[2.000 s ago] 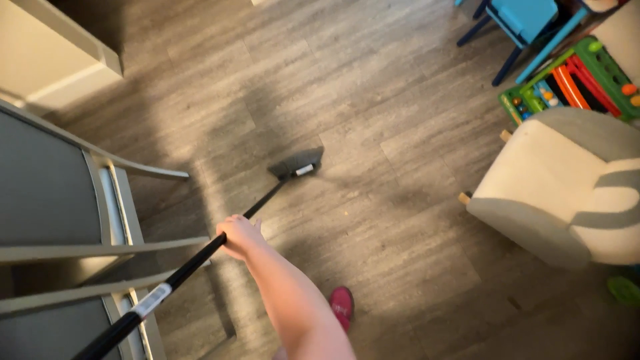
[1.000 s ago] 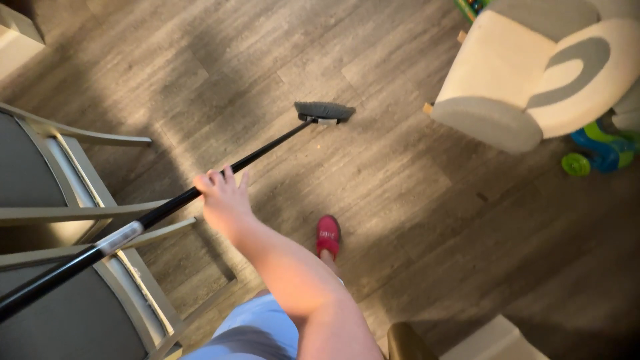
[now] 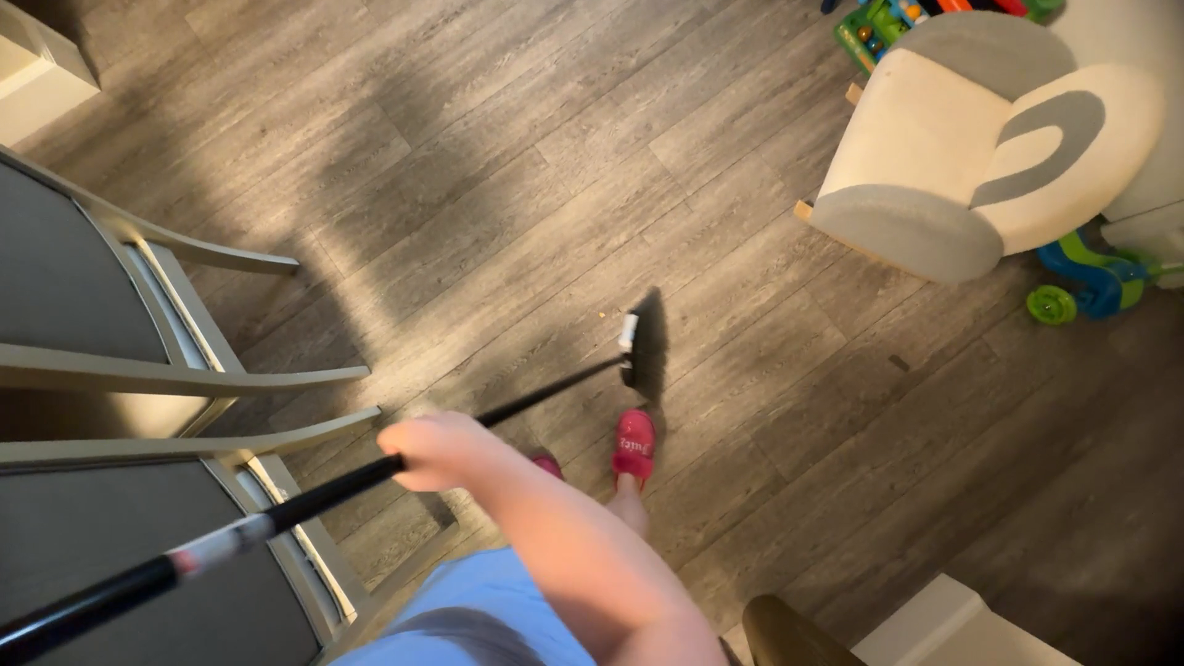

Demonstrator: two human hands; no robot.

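Note:
My right hand [image 3: 435, 451] is closed around the black pole [image 3: 338, 490] of a broom, partway along it. The pole runs from the lower left corner up to the broom head [image 3: 645, 347], which is dark with a white label and slightly blurred, at the floor just beyond a pink slipper [image 3: 635, 444] on my foot. A few small crumbs [image 3: 603, 314] lie on the wood-look floor beside the broom head. My left hand is outside the view, and so is the pole's upper end.
Chairs with grey upholstery [image 3: 74, 277] stand at the left, their legs reaching toward the pole. A cream and grey padded child's seat [image 3: 925, 139] is at the upper right, near a green-blue wheeled toy [image 3: 1096, 277] and a colourful activity toy [image 3: 874, 32]. A white box-like edge [image 3: 934, 620] is at the bottom right.
The broom head has come nearer to my feet and turned; one second ago it was farther out on the floor. My right hand, with fingers partly raised then, is now closed around the pole.

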